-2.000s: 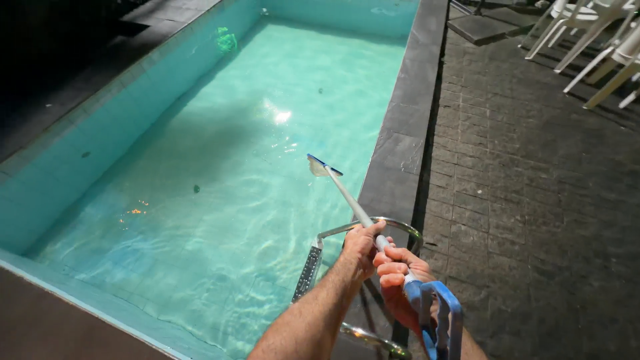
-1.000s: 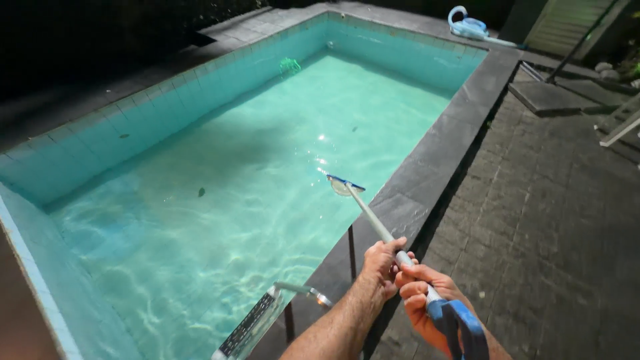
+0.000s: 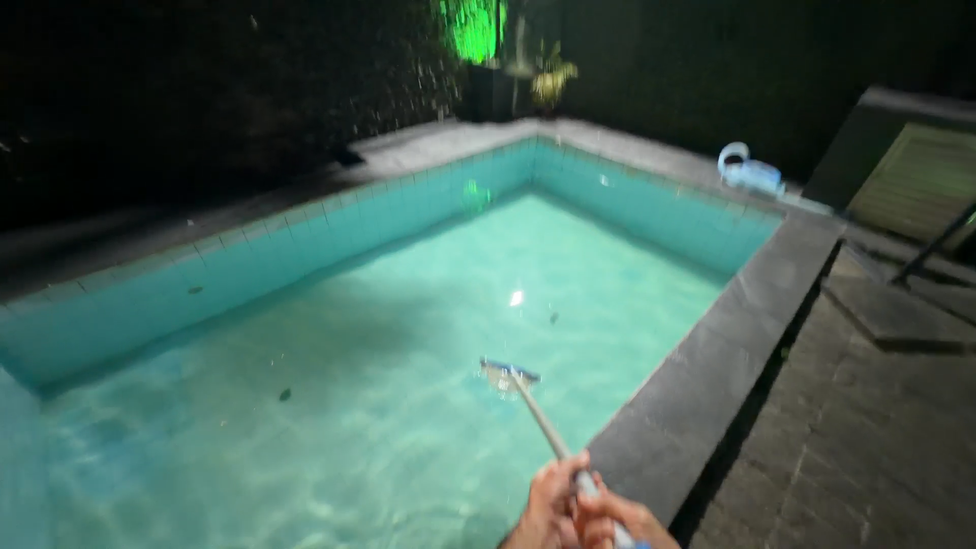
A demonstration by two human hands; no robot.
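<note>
Both of my hands are closed around a pale pole at the bottom of the head view. My left hand (image 3: 553, 499) grips it a little higher, and my right hand (image 3: 618, 518) holds it just below, close to the left one. The pole (image 3: 543, 419) reaches out over the swimming pool. At its far end, a leaf skimmer net (image 3: 507, 377) with a blue edge is at the water surface. Dark leaves (image 3: 285, 395) lie left of the net and beyond it; whether they float or rest on the bottom I cannot tell.
Dark stone coping (image 3: 709, 374) borders the pool's right side, with grey paving (image 3: 823, 457) beyond. A light-blue object with a curved hose (image 3: 751, 175) lies on the far right edge. A slatted panel (image 3: 915, 179) stands at right, and a potted plant (image 3: 554, 80) behind the far corner.
The view has tilted up and turned, bringing in the pool's far corner; the metal pool ladder is out of sight. Both hands still hold the pole, and the net now touches the water.
</note>
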